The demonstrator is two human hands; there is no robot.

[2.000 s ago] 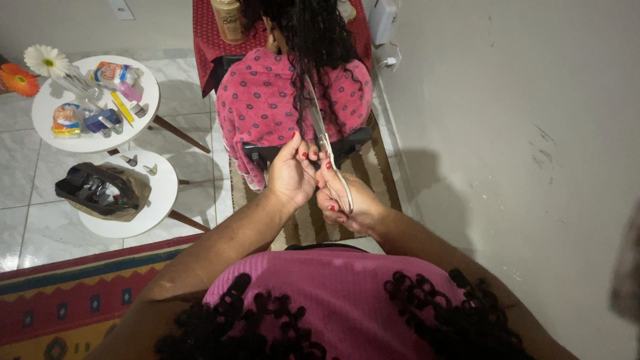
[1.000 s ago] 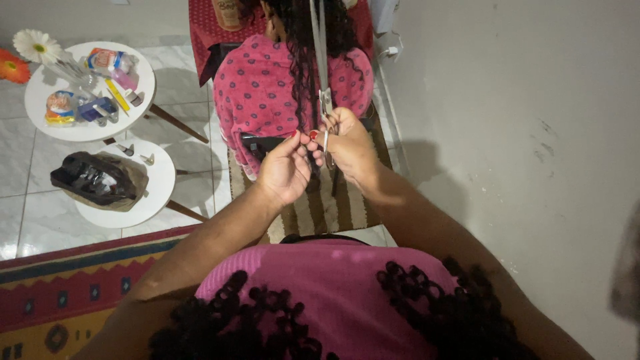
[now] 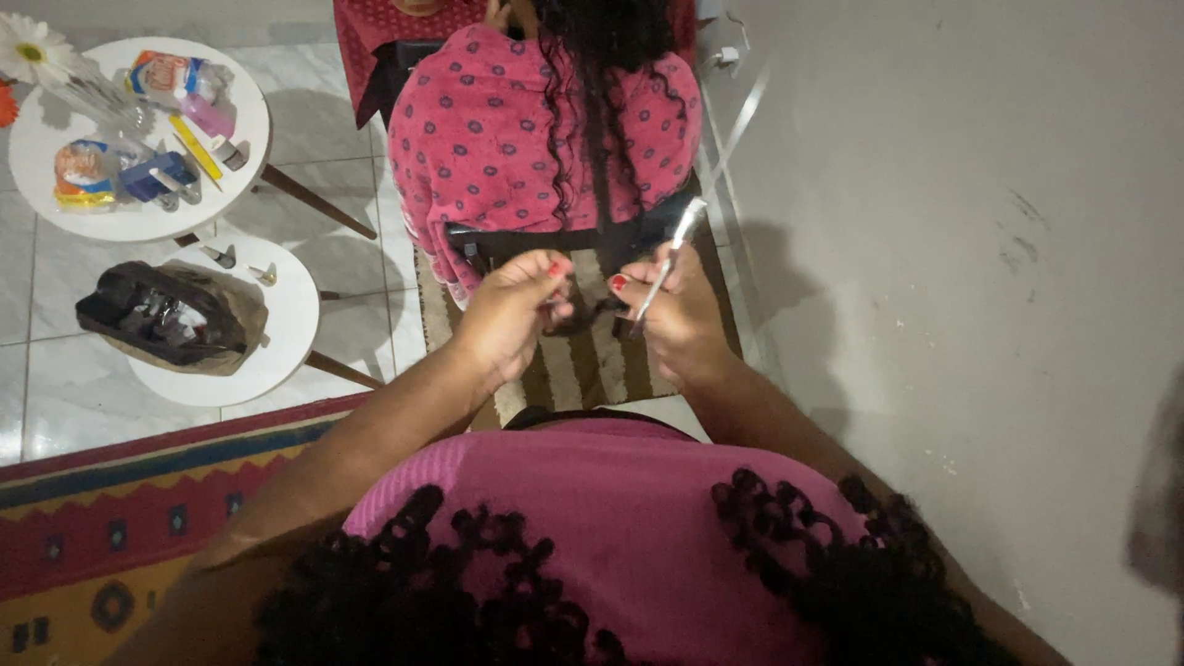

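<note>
A seated person's long dark curly hair [image 3: 601, 120] hangs down over a pink patterned towel [image 3: 481, 129] on their back. My right hand [image 3: 684, 314] is closed on a pair of metal scissors [image 3: 683, 227], whose long blade points up and to the right, blurred. Below the chair back, my left hand [image 3: 518, 314] has its thumb and fingers pinched near the lower ends of the hair. A dark strand stretches between my two hands; which hand grips it is hard to tell.
Two round white tables stand at left, the upper one [image 3: 55, 208] with a flower vase, packages and a yellow item, the lower one [image 3: 301, 342] with a dark bag [image 3: 231, 324] and small clips. A wall [image 3: 925, 231] with a plug [image 3: 728, 55] runs along the right.
The scissors have swung from pointing up along the hair to leaning right. My hands, close together one second ago, are now apart.
</note>
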